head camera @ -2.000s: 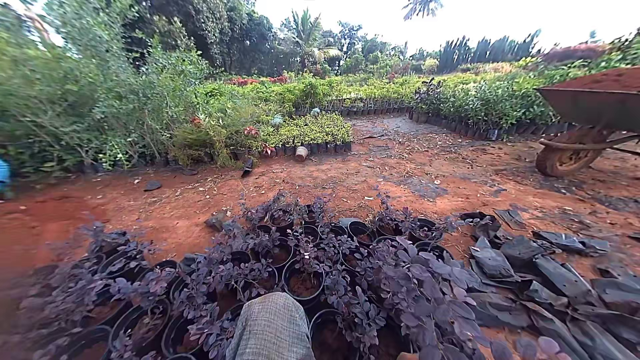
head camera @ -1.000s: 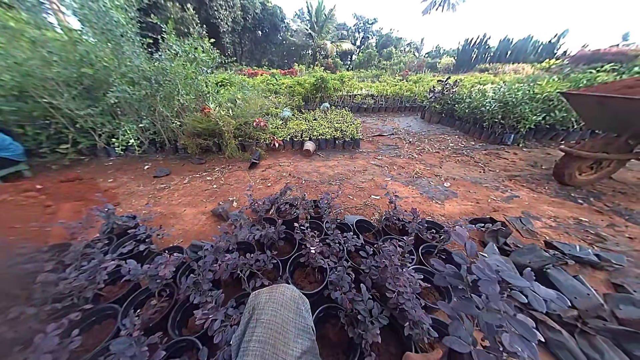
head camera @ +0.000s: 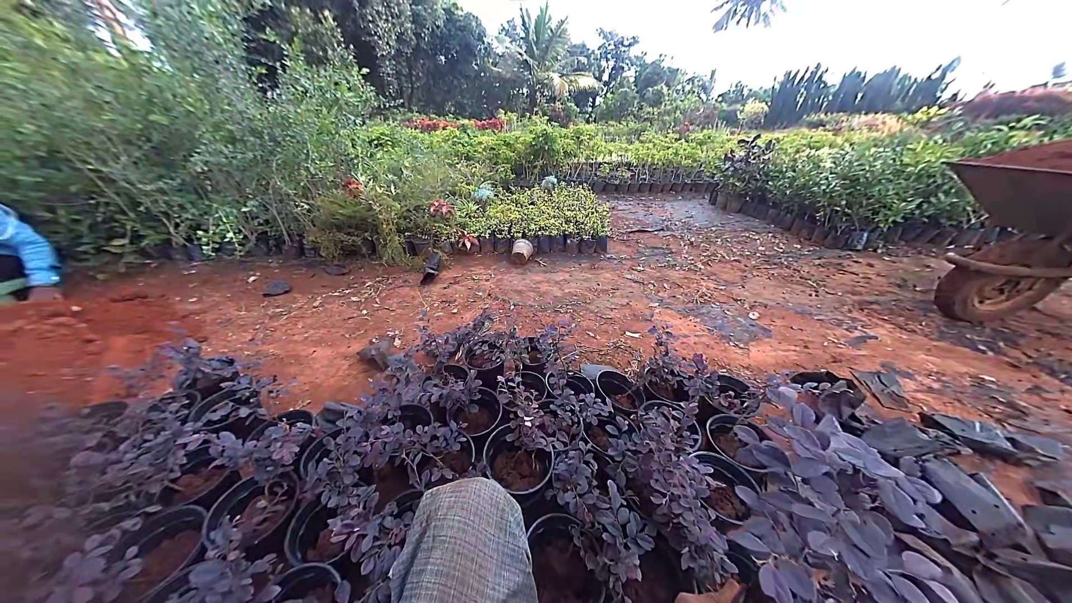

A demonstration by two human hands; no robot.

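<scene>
A sliver of skin (head camera: 712, 593) shows at the bottom edge, right of centre; it may be part of my right hand, but its fingers and any hold are hidden. Close beside it, a large purple-leaved sprig (head camera: 825, 494) leans over the pots. My left hand is out of sight. My knee in grey checked cloth (head camera: 465, 544) juts up among purple-leaved shrubs (head camera: 662, 477) in round black plastic pots. One black pot (head camera: 519, 469) just beyond the knee holds reddish soil.
Flattened black plastic grow bags (head camera: 971, 494) lie at right. A wheelbarrow (head camera: 1017, 193) heaped with red soil stands beyond. At far left, a person's blue sleeve (head camera: 29, 247) and hand are over red soil (head camera: 109, 335). A pot (head camera: 522, 250) lies tipped near bagged seedlings (head camera: 544, 213).
The large purple sprig has shifted rightward and shows bigger than two seconds ago. More of the other person's blue sleeve is in view at left.
</scene>
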